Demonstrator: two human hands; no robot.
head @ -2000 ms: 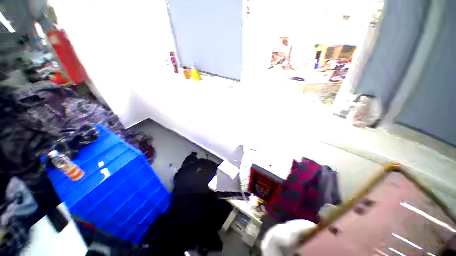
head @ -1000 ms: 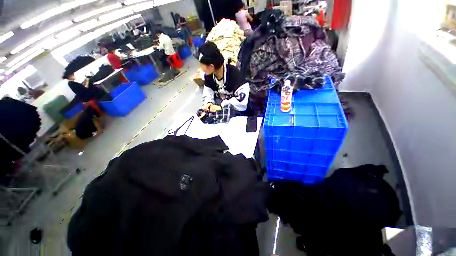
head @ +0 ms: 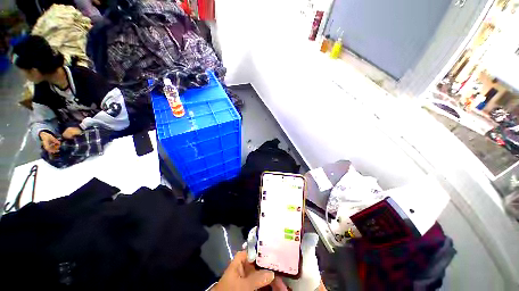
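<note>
A smartphone (head: 281, 224) stands upright at the lower centre, its lit screen showing a chat. My right hand (head: 310, 262), in a white glove, is behind and around the phone's lower part, with white fingertips showing at its left edge. My left hand (head: 244, 275), bare, is at the phone's lower left corner, its fingers against it; the bottom edge of the picture cuts off both hands. A black jacket (head: 131, 233) lies heaped at the lower left, with a faint pale mark.
A seated coworker (head: 71, 102) handles a plaid garment (head: 85, 146) across the white table (head: 122, 170), where a dark phone and a black hanger lie. A blue crate (head: 202, 136) bears a drink bottle (head: 173, 99). A red-and-navy garment (head: 407, 256) and a white box lie right, below the window.
The view has turned back to the right after swinging left. The phone, large and tilted at the lower right two seconds ago and absent one second ago, now stands upright at centre with both hands visible.
</note>
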